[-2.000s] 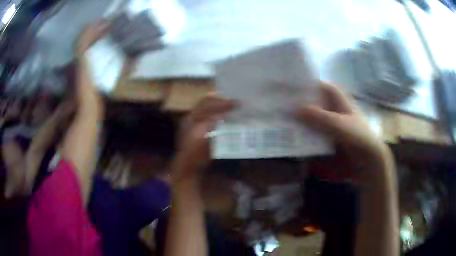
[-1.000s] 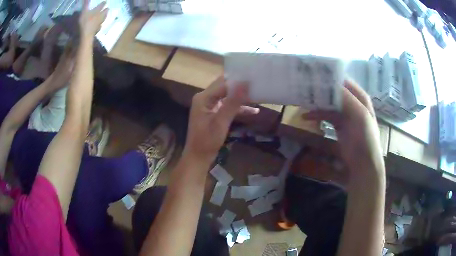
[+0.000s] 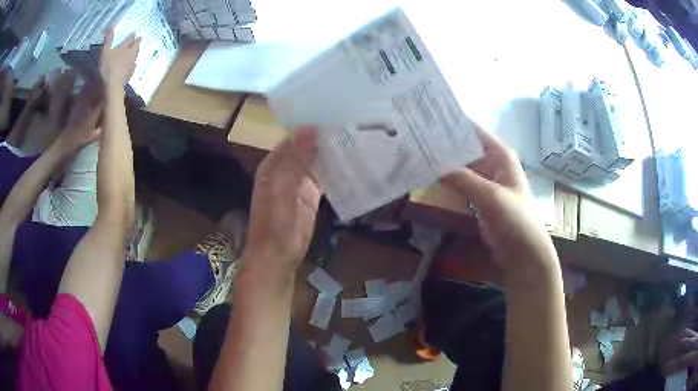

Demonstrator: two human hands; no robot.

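A printed paper leaflet (image 3: 383, 114) is held up, tilted, in front of the table edge. It shows fine grey print and a few short black bars near its top. My left hand (image 3: 291, 191) is at its lower left, with the fingertips at the sheet's edge. My right hand (image 3: 497, 191) pinches its lower right corner between thumb and fingers. A flat pile of white sheets (image 3: 245, 67) lies on the table edge to the left, partly behind the leaflet.
Small white cartons (image 3: 575, 137) stand grouped on the white-covered table (image 3: 490, 53) at right. A carton stack (image 3: 210, 17) is at upper left. A neighbour's arm (image 3: 115, 160) reaches to a large white block (image 3: 153, 46). Paper slips (image 3: 383, 305) litter the floor.
The leaflet was a folded, level strip and now shows as a larger, tilted sheet, higher up. My hands have moved slightly left and turned with it. The neighbour's hand has lowered slightly.
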